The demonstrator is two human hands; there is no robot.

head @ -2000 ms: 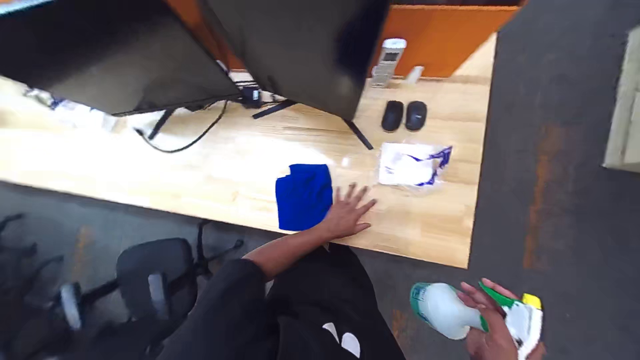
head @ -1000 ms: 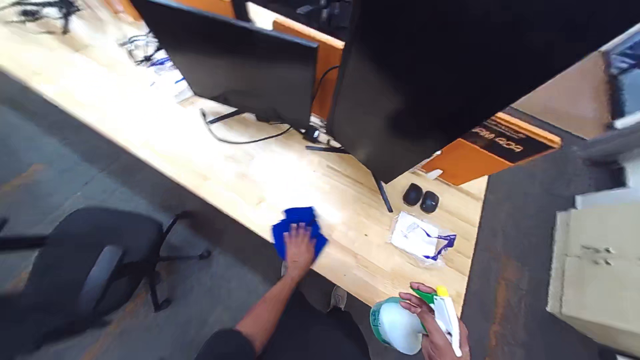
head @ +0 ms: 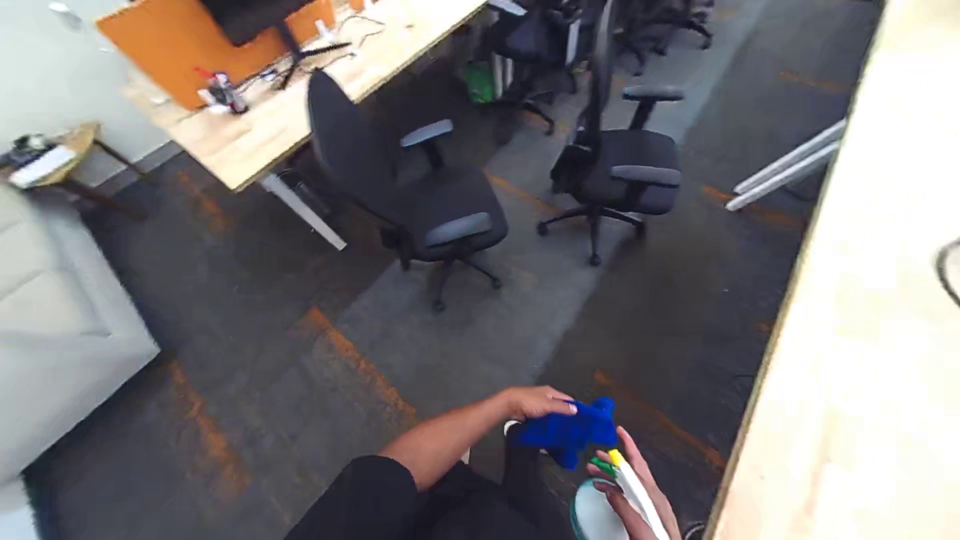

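A blue cloth (head: pixel 570 430) hangs from my left hand (head: pixel 541 403), which grips it in front of my body, above the floor. Just right of and below it, my right hand (head: pixel 637 487) holds a spray bottle (head: pixel 598 512) with a white, green and yellow trigger head. The cloth's right end comes close to the fingers of my right hand; whether they touch, I cannot tell. The bottle's lower part is cut off by the frame edge.
On the right runs a wooden desk (head: pixel 855 300) with a cable on it. Two black office chairs (head: pixel 450 202) (head: pixel 637 165) stand on the dark floor ahead. Behind them is another wooden desk (head: pixel 255 139) with an orange divider and a monitor (head: pixel 247 15). A light sofa (head: pixel 60 322) is at left.
My left hand was on the cloth on the desk and now holds it up, off the desk, near the spray bottle. The view has swung far round toward the chairs and sofa.
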